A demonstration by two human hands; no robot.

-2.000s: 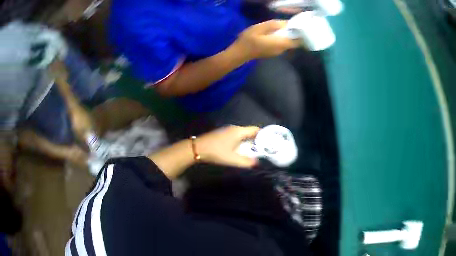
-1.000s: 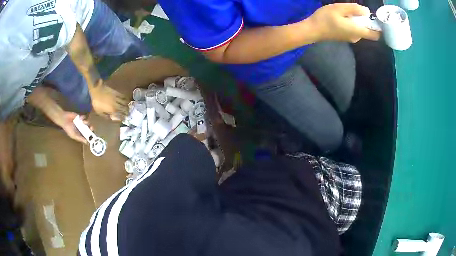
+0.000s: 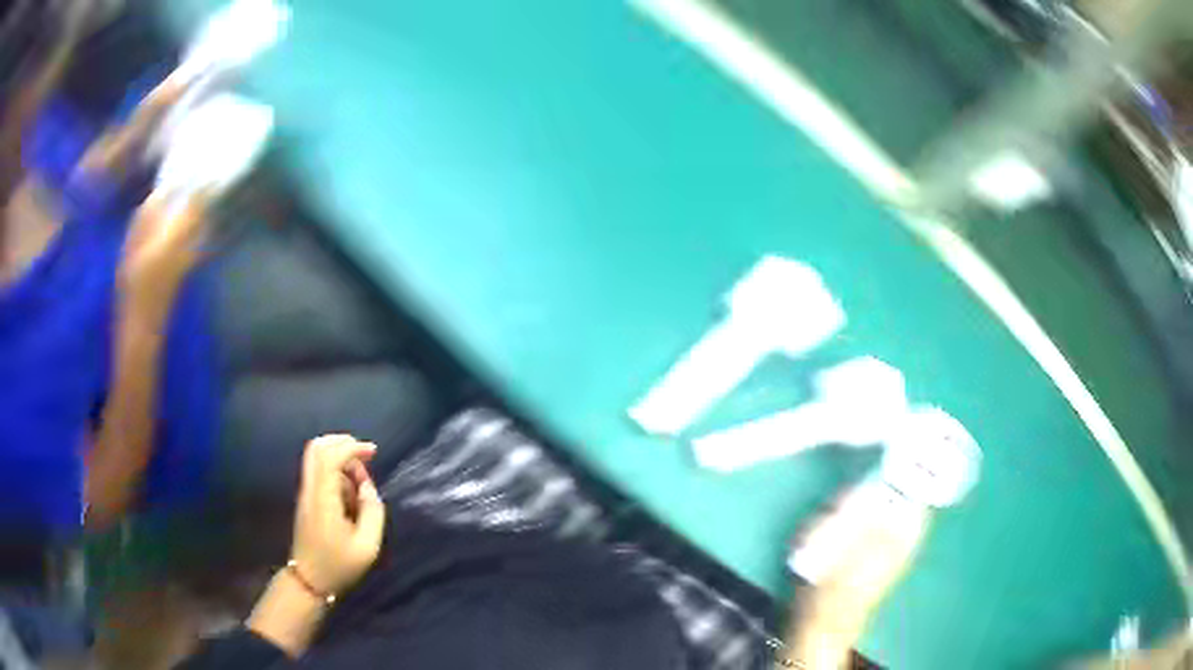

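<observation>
Two white handheld fans lie on the green worktop [image 3: 523, 196], one fan [image 3: 739, 343] farther back and another [image 3: 811, 416] just in front of it, their handles pointing down-left. My right hand [image 3: 864, 550] is around the handle of a third white fan [image 3: 932, 456] at the lower right; its round head shows past the fingers. My left hand [image 3: 343, 511] is over my lap at the lower left, with its fingers curled and no fan visible in it. The picture is blurred, so fine details of the fans cannot be told.
A person in blue [image 3: 79, 367] sits at the left with white fans [image 3: 216, 138] in the hands at the worktop's edge. A pale rail [image 3: 1007, 308] curves along the far side, with a blurred upright post. A white item [image 3: 1010, 181] lies beyond the rail.
The view has swung from the carton on the floor to the worktop. My left hand, holding a fan two seconds ago, now shows none. My right hand has come into view with a fan.
</observation>
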